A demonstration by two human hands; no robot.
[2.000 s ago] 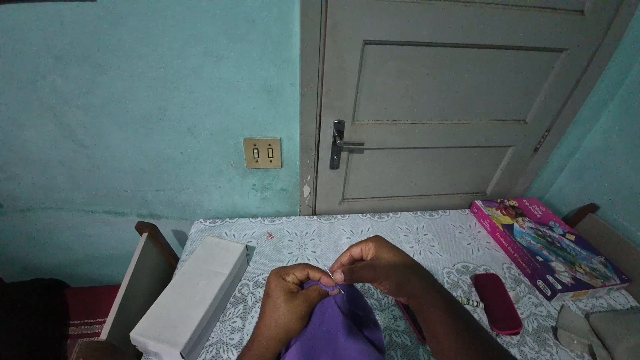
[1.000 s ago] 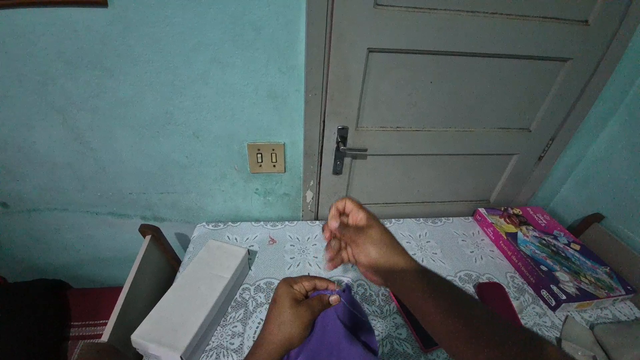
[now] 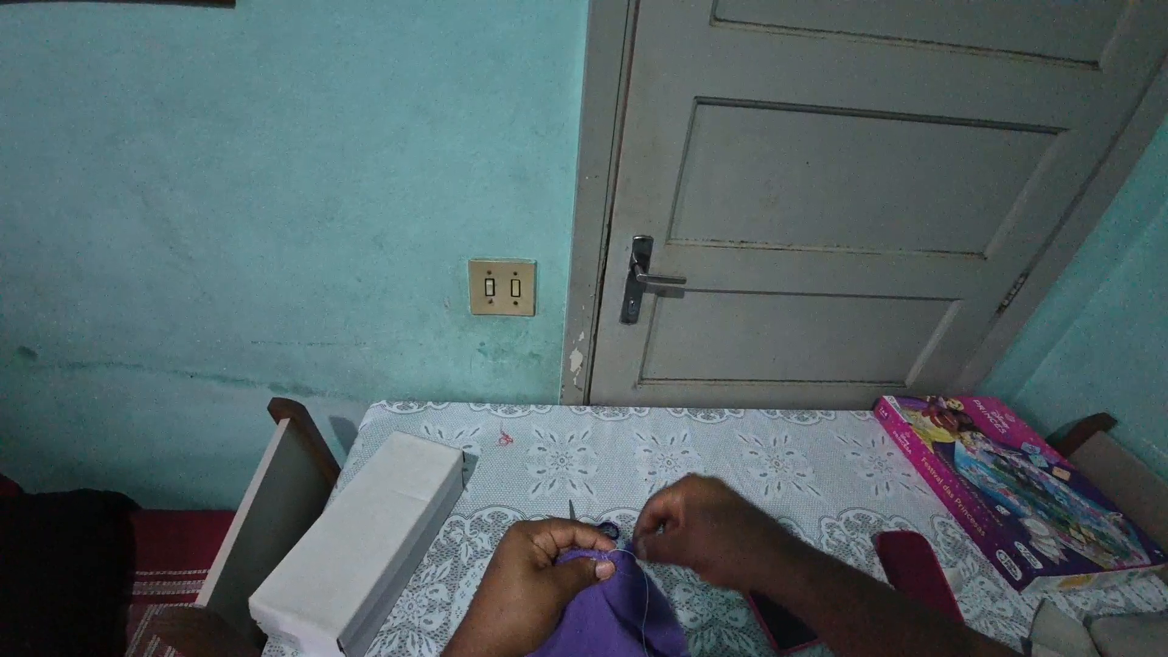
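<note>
My left hand (image 3: 552,570) pinches the upper edge of a purple cloth (image 3: 620,607) between thumb and fingers. Just right of it, my right hand (image 3: 707,534) is close to the cloth's edge with thumb and fingertips drawn together; whether a needle is between them is too small to tell. A pale thread (image 3: 646,593) loops from the cloth's edge near my fingertips and hangs down over the cloth. Behind my left hand, a small pair of scissors (image 3: 607,529) with a dark handle lies on the lace tablecloth, partly hidden.
A long white cardboard box (image 3: 365,547) lies at the left of the lace tablecloth (image 3: 566,456). On the right are a colourful puzzle box (image 3: 1022,493), a dark red case (image 3: 917,570) and a phone (image 3: 783,625) partly under my right forearm. Chairs flank the table.
My right hand, raised above the cloth a second ago, is back down beside its edge. My left hand still pinches the cloth. The scissors behind it now show.
</note>
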